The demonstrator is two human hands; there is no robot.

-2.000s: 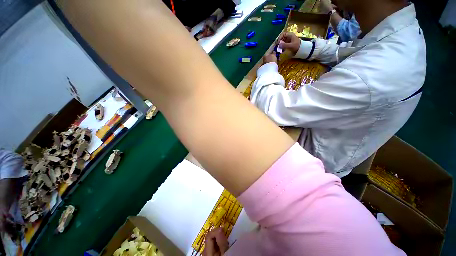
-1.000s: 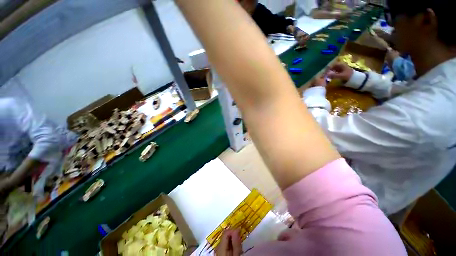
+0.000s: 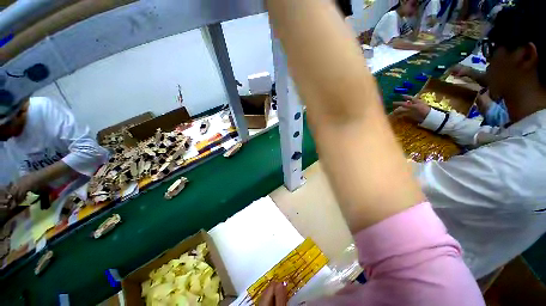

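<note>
My left hand (image 3: 273,294) is small and cut off by the bottom edge. Its fingers are at the lower edge of a sheet of gold pieces (image 3: 299,261); a grip is not clear. The sheet lies on a white work sheet (image 3: 251,236). Thin dark leads run out at the sheet's lower left. My right forearm, in a rolled pink sleeve, rises across the view and out of the top edge; my right hand is out of the picture. An open cardboard box (image 3: 220,263) holds pale yellow pieces (image 3: 182,278) left of the sheet.
A green belt (image 3: 233,179) carries tan assemblies (image 3: 176,187) and blue cells (image 3: 112,277). A grey perforated upright (image 3: 292,137) stands at its near edge. A person in a white jacket sits at right, another sits across the belt behind heaped tan assemblies (image 3: 140,161).
The view has turned left and levelled, showing more of the upright and the person opposite. My right forearm stays raised and appears further right. My left hand stays by the gold sheet.
</note>
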